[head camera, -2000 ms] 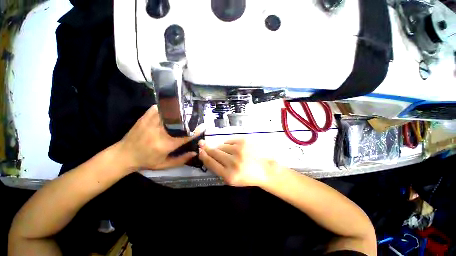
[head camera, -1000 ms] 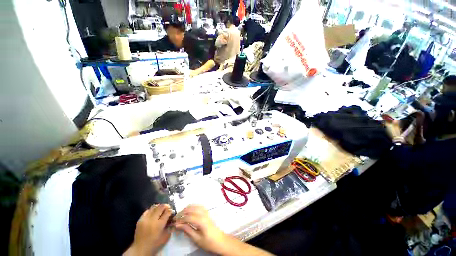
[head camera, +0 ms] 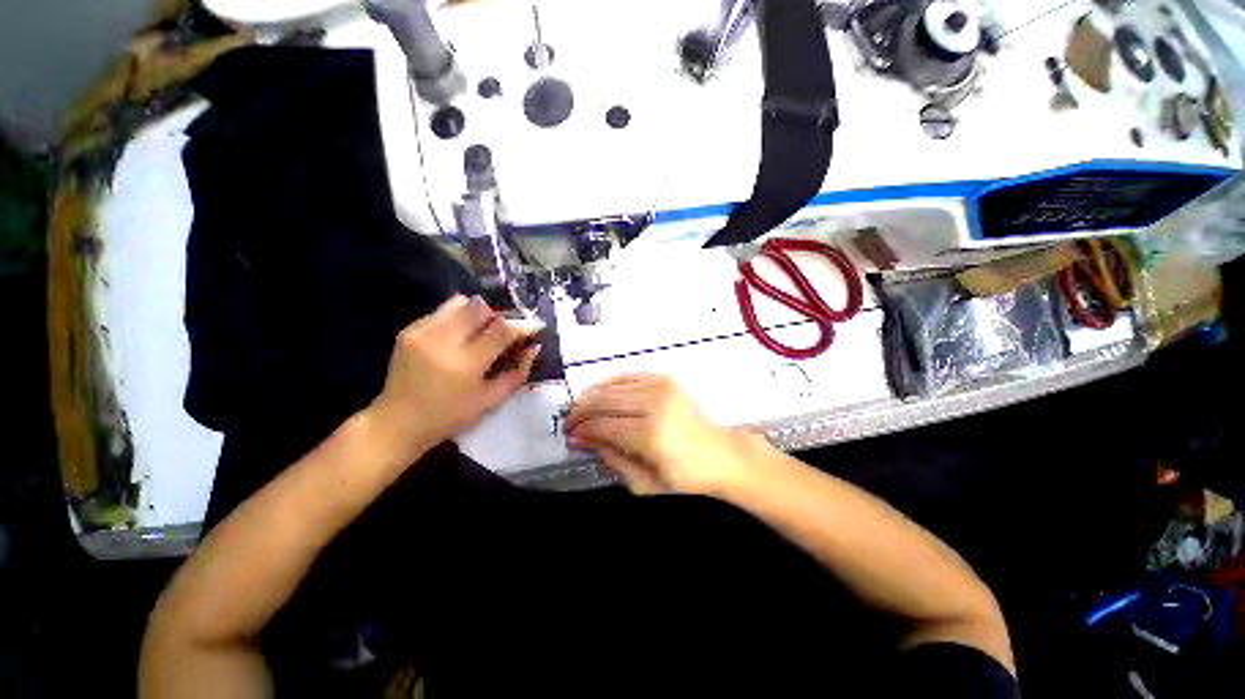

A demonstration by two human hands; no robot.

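A black fabric garment piece lies heaped left of the needle area on the white table. The white sewing machine head stands above it. My left hand pinches the fabric's edge just in front of the presser foot area. My right hand is on the white bed right of my left hand, its fingertips closed together beside a tiny dark bit; whether they hold anything is too small to tell. A narrow dark strip of cloth runs from my left fingertips toward the needle.
Red-handled scissors lie right of the needle. Further right are a clear plastic bag and second scissors with red and yellow handles. A black strap hangs over the machine head. Black cloth covers the lap.
The view has tilted back down from the room to the machine. My hands, which were together at the fabric, are now apart, the right one lower and to the right.
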